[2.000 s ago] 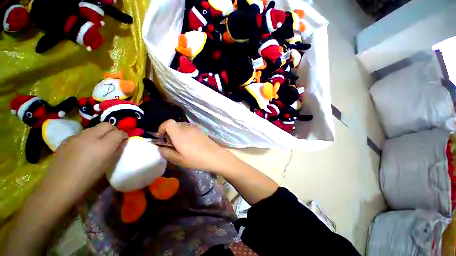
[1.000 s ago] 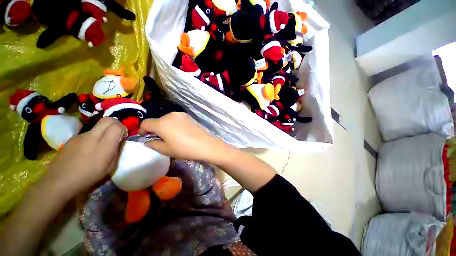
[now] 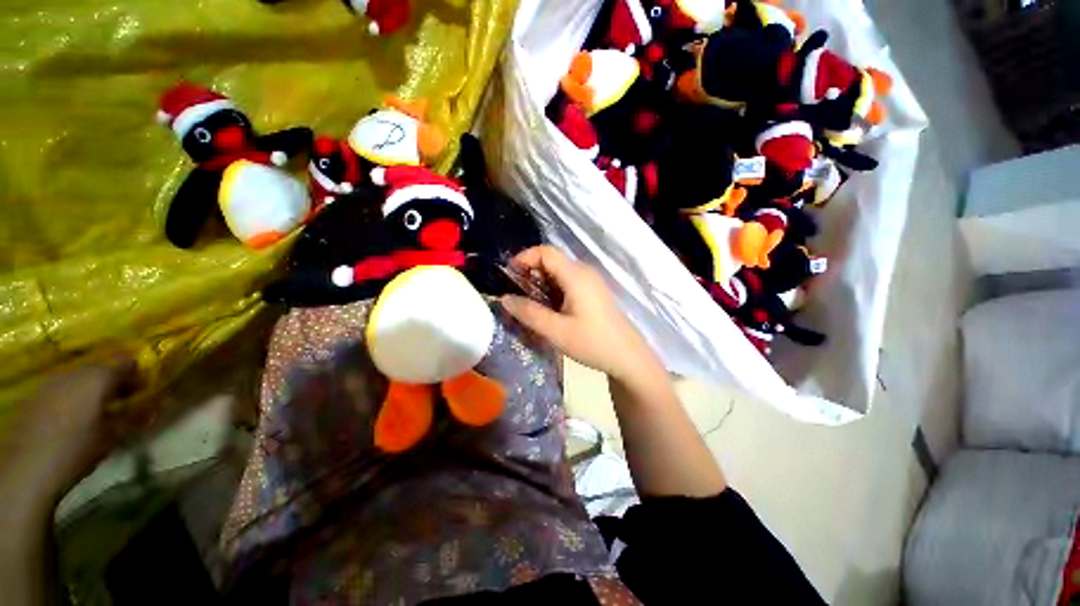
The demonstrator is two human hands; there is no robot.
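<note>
A plush penguin [image 3: 432,322] lies face up on my aproned lap, its orange feet toward me. It has a red Santa hat [image 3: 420,189], a red scarf [image 3: 397,263] and a white belly. My right hand [image 3: 574,310] is beside its flipper on the right, with fingertips closed on a small dark tool [image 3: 516,277], partly hidden, perhaps snips. My left hand [image 3: 85,397] is blurred at the far left, away from the penguin; its fingers cannot be made out.
More penguins [image 3: 263,199] lie on the yellow sheet [image 3: 95,260] beyond my lap and to the left. An open white sack [image 3: 592,266] full of penguins stands to the right. Stacked grey-white sacks [image 3: 1007,521] stand at the far right.
My left hand has let go of the penguin and moved to the left. My right hand has come off its neck to its side. The view has shifted, so the scene sits further right and the hat and scarf show fully.
</note>
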